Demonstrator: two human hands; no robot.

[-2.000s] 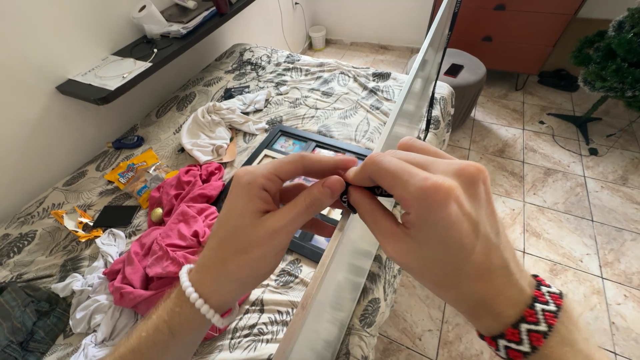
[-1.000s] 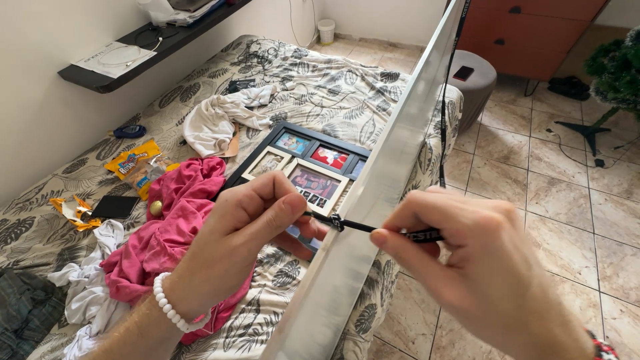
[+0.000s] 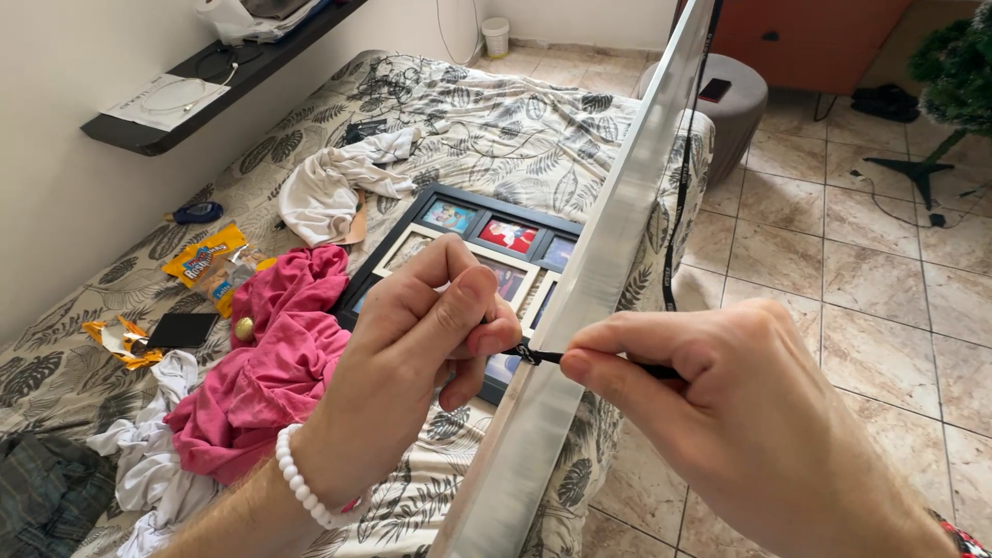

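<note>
Between my hands a black printed fabric strap (image 3: 530, 354) is drawn taut, with a small knot or twist in it. My left hand (image 3: 434, 333) pinches one side of it, and my right hand (image 3: 697, 403) grips the other side between thumb and forefinger. The knot lies against the edge of a long pale panel (image 3: 612, 225) that stands tilted beside the bed. Another length of the strap (image 3: 679, 201) hangs along the panel's far face. Behind my left hand a dark multi-photo frame (image 3: 508, 235) lies on the bed.
Pink cloth (image 3: 256, 387), a white garment (image 3: 322, 198) and a yellow snack packet (image 3: 205, 260) lie on the patterned bedsheet (image 3: 542, 139). A black wall shelf (image 3: 147, 139) juts out at upper left. A round grey pouf (image 3: 736, 116) holding a phone (image 3: 714, 90) stands past the panel.
My hands were close together on the strap two seconds ago, then moved apart with it stretched between them. Since one second ago they have come somewhat closer, and my left fingers have curled beside the knot.
</note>
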